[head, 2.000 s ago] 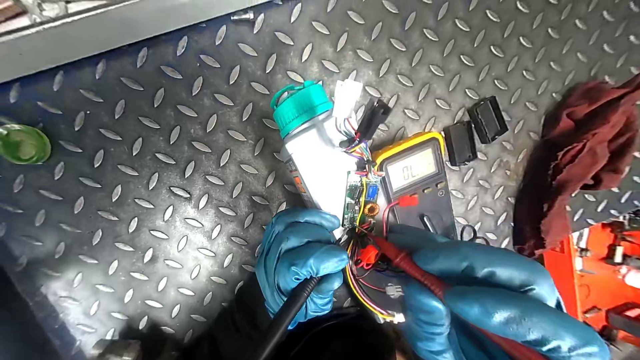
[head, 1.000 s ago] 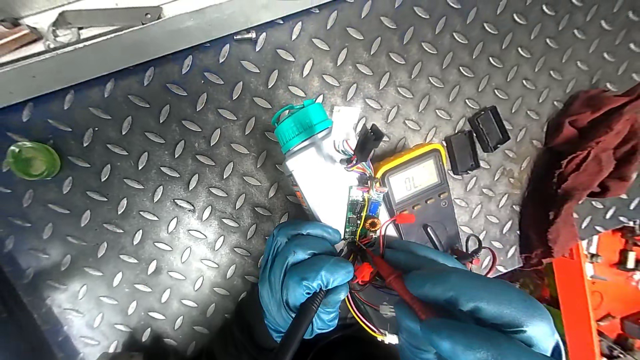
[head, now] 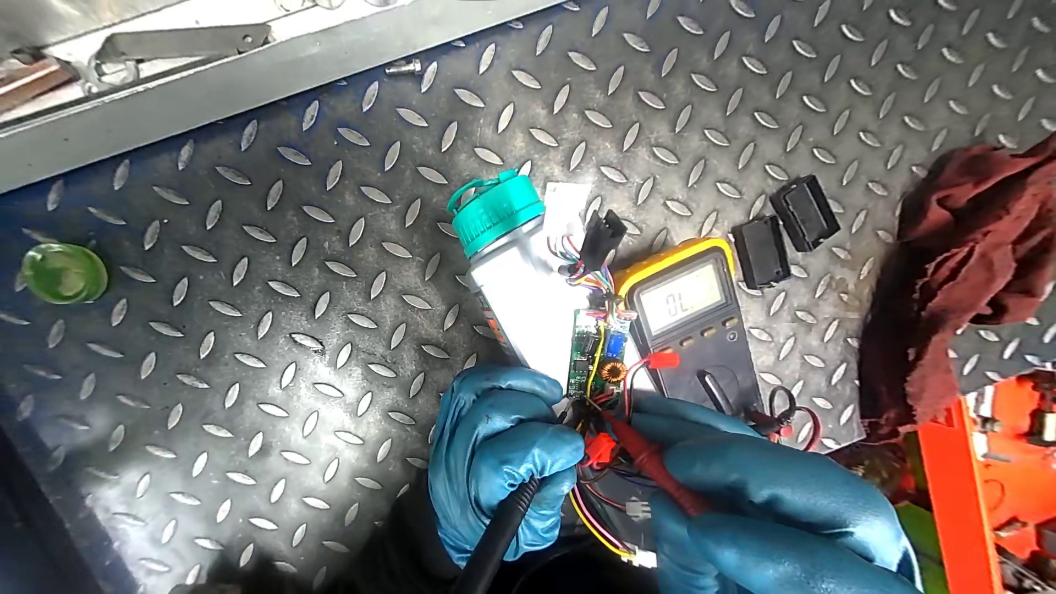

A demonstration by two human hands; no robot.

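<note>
My left hand [head: 499, 462], in a blue glove, grips a black test probe [head: 503, 528] at the lower edge of a green circuit board [head: 587, 359]. My right hand [head: 767, 495], also gloved, holds a red test probe [head: 660, 474] whose tip points at the wires below the board; whether it touches is hidden. The board carries a copper-wound toroid coil [head: 613, 370] and colored wires running up to a black connector [head: 603, 237]. A yellow-edged multimeter [head: 693, 330] lies just right, its display reading OL. Behind the board lies a white bottle [head: 528, 289] with a teal cap [head: 497, 213].
Two black plastic housings [head: 761, 252] lie beyond the multimeter. A dark red cloth [head: 949, 280] is at the right, above an orange tray [head: 961, 495] of parts. A green round lid or cup [head: 64, 273] sits left; a bolt [head: 403, 67] lies near the metal ledge [head: 247, 78].
Both hands stay at the board with the probes. The red probe and my right hand have shifted slightly since the oldest frame. The meter still reads OL.
</note>
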